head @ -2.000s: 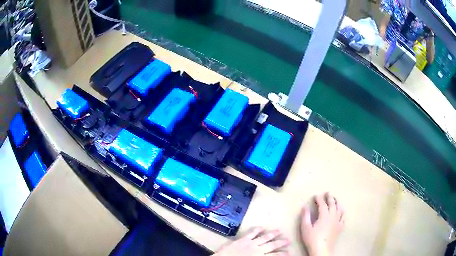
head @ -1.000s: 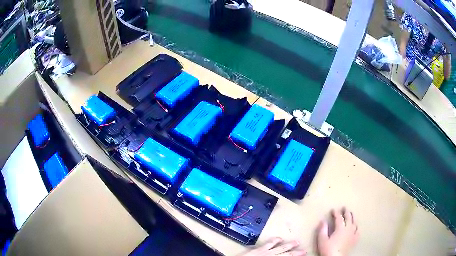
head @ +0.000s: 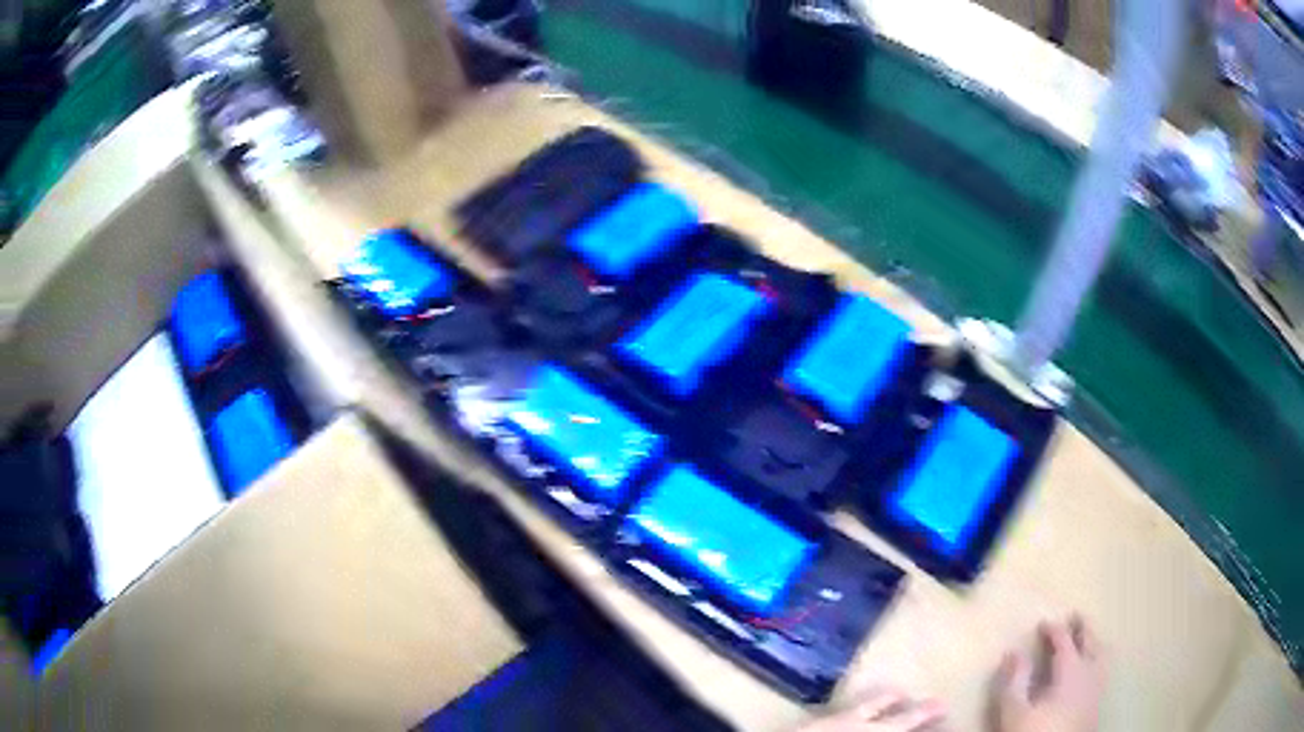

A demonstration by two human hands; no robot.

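Several black base covers (head: 872,608) lie on the cardboard-topped bench, side by side in two rows, most with a blue battery pack (head: 955,479) on the inner side. A smaller blue pack (head: 399,272) sits at the left end of the front row. One black cover (head: 551,193) lies at the back left with no pack showing. My left hand (head: 890,711) is cut off by the bottom edge, with only blurred fingers showing. My right hand (head: 1051,684) rests over the bench right of the covers, fingers slightly curled, nothing seen in it.
An open carton (head: 272,586) stands at the left, holding blue packs and a white separator sheet (head: 143,465). Behind the bench runs a green conveyor belt (head: 915,186) with a grey post (head: 1094,215). A cardboard piece (head: 375,79) stands at the back left.
The view has swung left, so the covers and hands appear further right and more of the carton shows. The covers keep their arrangement. My left hand is now mostly below the picture.
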